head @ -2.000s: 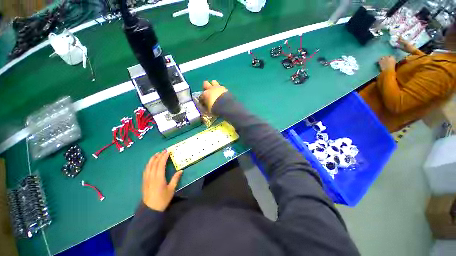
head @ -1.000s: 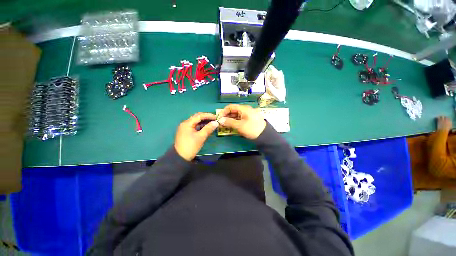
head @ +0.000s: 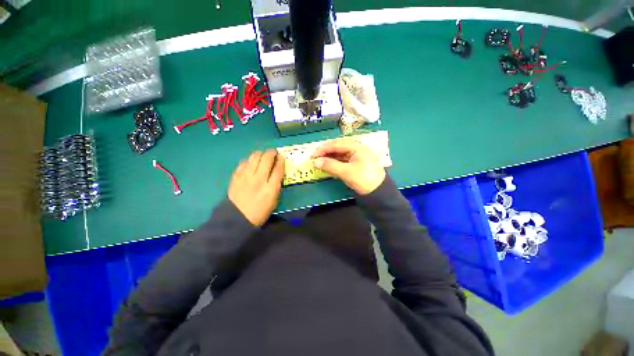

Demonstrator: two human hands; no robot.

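The cream-yellow assembly fixture (head: 300,172) lies along the bench's front edge, with rows of small holes showing. My left hand (head: 257,184) rests flat at its left end, fingers together. My right hand (head: 351,165) is over the middle of the fixture, thumb and fingertips pinched close to its surface. Whatever is between the fingertips is too small to tell. The black electric screwdriver (head: 310,52) hangs over the front of the grey-white screw feeder (head: 303,111), behind the fixture.
A clear bag (head: 360,101) lies beside the feeder. Red cables (head: 236,104), black round boards (head: 145,130) and blister trays (head: 124,69) are at left. Wired black discs (head: 521,62) are at right. A blue bin (head: 556,278) of white housings sits below the bench edge.
My hands were together pinching something over the fixture. Now they are apart, the left resting on the fixture's left end and the right lowered to its middle. The view has shifted.
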